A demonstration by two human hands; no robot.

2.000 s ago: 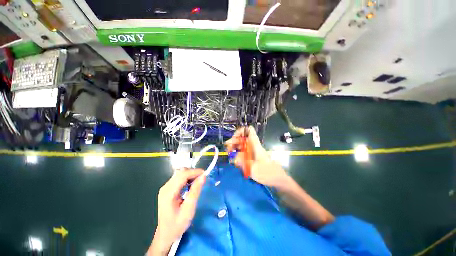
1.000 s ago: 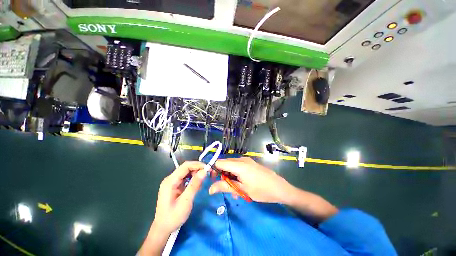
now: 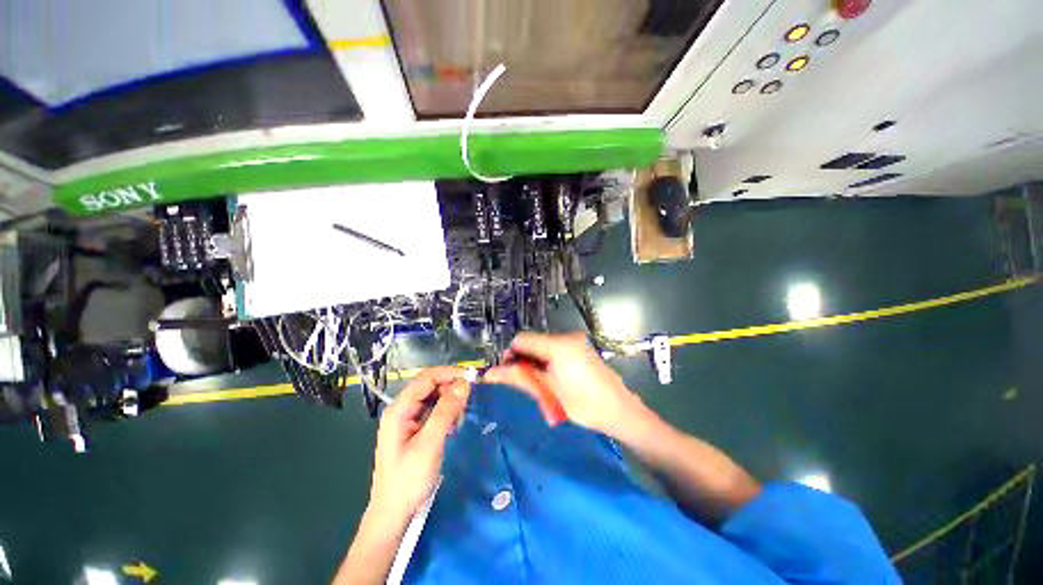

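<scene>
My left hand (image 3: 414, 440) pinches the end of a white component tape (image 3: 413, 537) between thumb and fingertips; the tape runs down along the wrist. A short white tip shows at the fingertips. My right hand (image 3: 578, 383) holds scissors with orange-red handles (image 3: 542, 392), close beside the left fingertips. The scissor blades are hidden or too small to make out. Another white strip runs from the feeders towards my left hand.
A white record sheet (image 3: 341, 263) with a dark pen (image 3: 368, 239) rests on the feeders (image 3: 538, 274) below the green Sony bar (image 3: 343, 163). Loops of white tape (image 3: 326, 343) hang at the feeders. A dark rounded item (image 3: 669, 206) sits on a brown holder at right.
The white tape loop that stood above my left fingertips is gone. A curved white strip now shows in front of the feeders. The view has turned, and the scissors remain in my right hand.
</scene>
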